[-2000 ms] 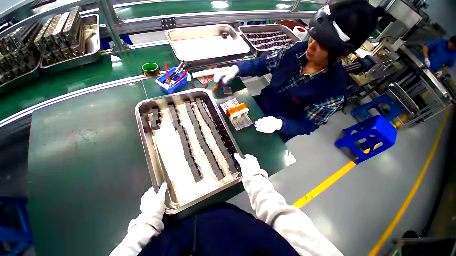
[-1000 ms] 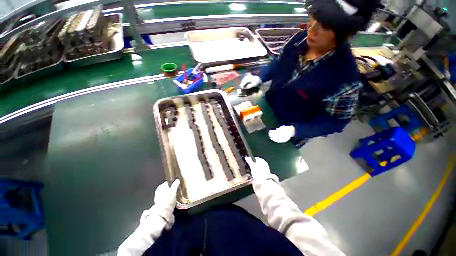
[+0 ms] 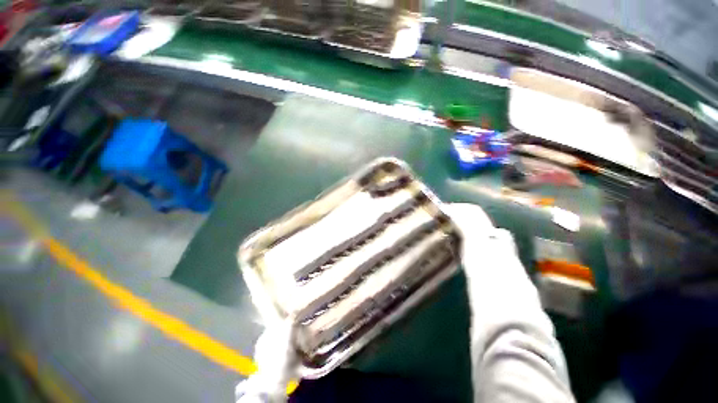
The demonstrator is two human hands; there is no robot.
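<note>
A stainless steel tray [image 3: 263, 292] with rows of dark ferrite-core parts [image 3: 370, 275] on a pale lining is held in front of me, turned at an angle. A small group of parts [image 3: 384, 183] lies in its far corner. My left hand [image 3: 277, 346], white-gloved, holds the tray's near left corner. My right hand [image 3: 470, 224], white-gloved, is on the tray's right rim near the far corner. The frame is blurred, so the fingers do not show clearly.
The green bench [image 3: 315, 149] lies under and behind the tray. A small blue box [image 3: 479, 151], green cup [image 3: 460, 112], orange-and-white box [image 3: 565, 274] and pale tray [image 3: 582, 118] are to the right. A blue stool [image 3: 149, 161] stands left. A dark-clothed person [image 3: 669, 346] shows at right.
My view has swung left, so the bench things have shifted right. The tray has turned, and both hands have moved with it. My right hand is now further up its side.
</note>
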